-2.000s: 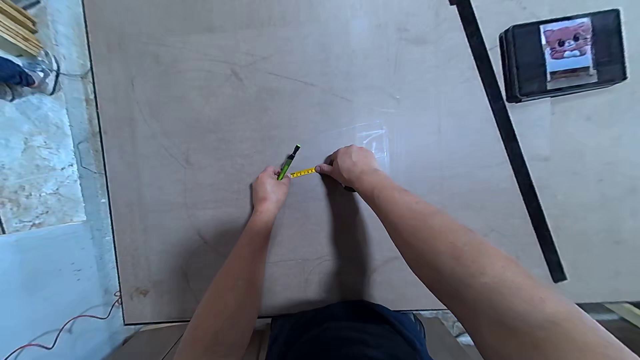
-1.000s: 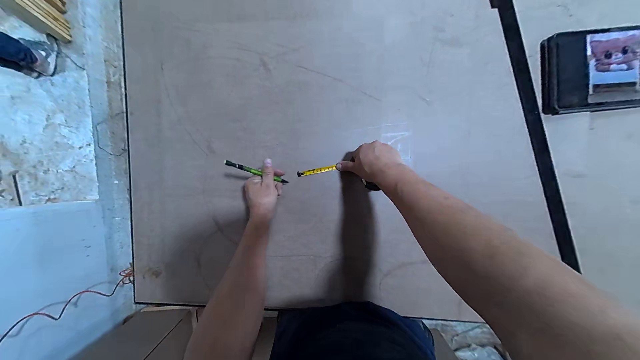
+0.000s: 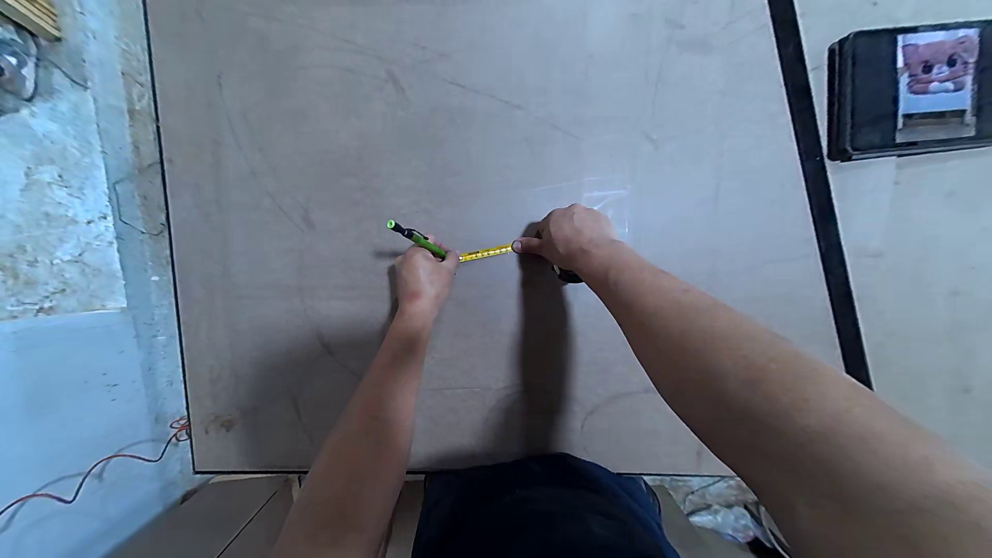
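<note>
My left hand holds a green and black pen or mechanical pencil, slanted up to the left. Its fingertips are at the end of a yellow tape measure blade. From there the blade runs a short way right to my right hand, which is closed on the tape measure. The black case shows only partly below that palm. Both hands are low over the brown tabletop. Whether the left fingers pinch the blade's end or only touch it is hard to tell.
A long black strip runs down the right side. Beyond it lies a black case or box bearing a picture of a pink cartoon animal. Clear plastic film or tape is by my right hand. A red cord trails at lower left.
A second ago my left hand was apart from the blade's end; now it is at it. The pen has swung from upright-right, through nearly level, to slanting up-left.
</note>
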